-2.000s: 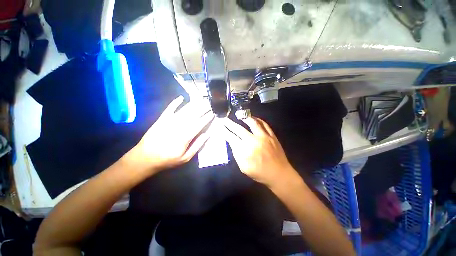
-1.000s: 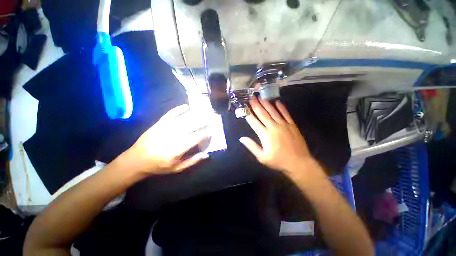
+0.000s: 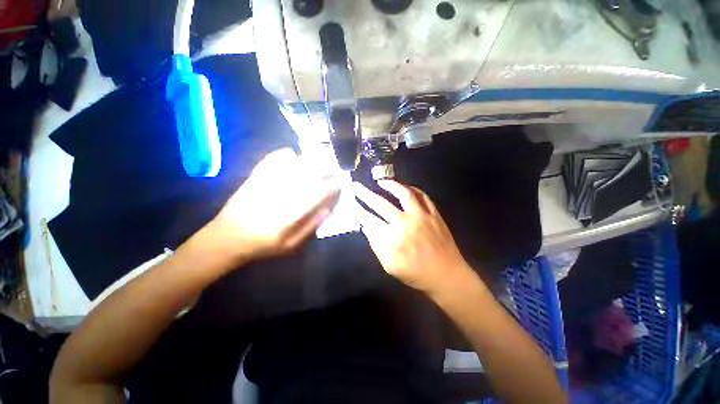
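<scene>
A large black garment panel (image 3: 474, 189) lies over the machine bed and table and hangs towards my lap. A white strip (image 3: 338, 222) lies on it just in front of the needle area, between my hands. My left hand (image 3: 272, 207) is at the strip's left side, fingers bent, washed out by glare. My right hand (image 3: 409, 235) lies on the cloth at the strip's right, fingertips beside the presser foot (image 3: 382, 170). Whether either hand's fingertips pinch the strip or cloth is hidden by glare. The needle tip cannot be made out.
The white machine head (image 3: 442, 59) spans the top. A bright blue lamp (image 3: 197, 126) hangs left of the needle. Small cut pieces (image 3: 604, 185) are stacked at the bed's right end. A blue basket (image 3: 657, 292) with dark cloth and a pinkish item stands below right.
My right hand has moved left from flat on the cloth to beside the strip, its fingers now closer together. My left hand's fingers have bent in near the needle.
</scene>
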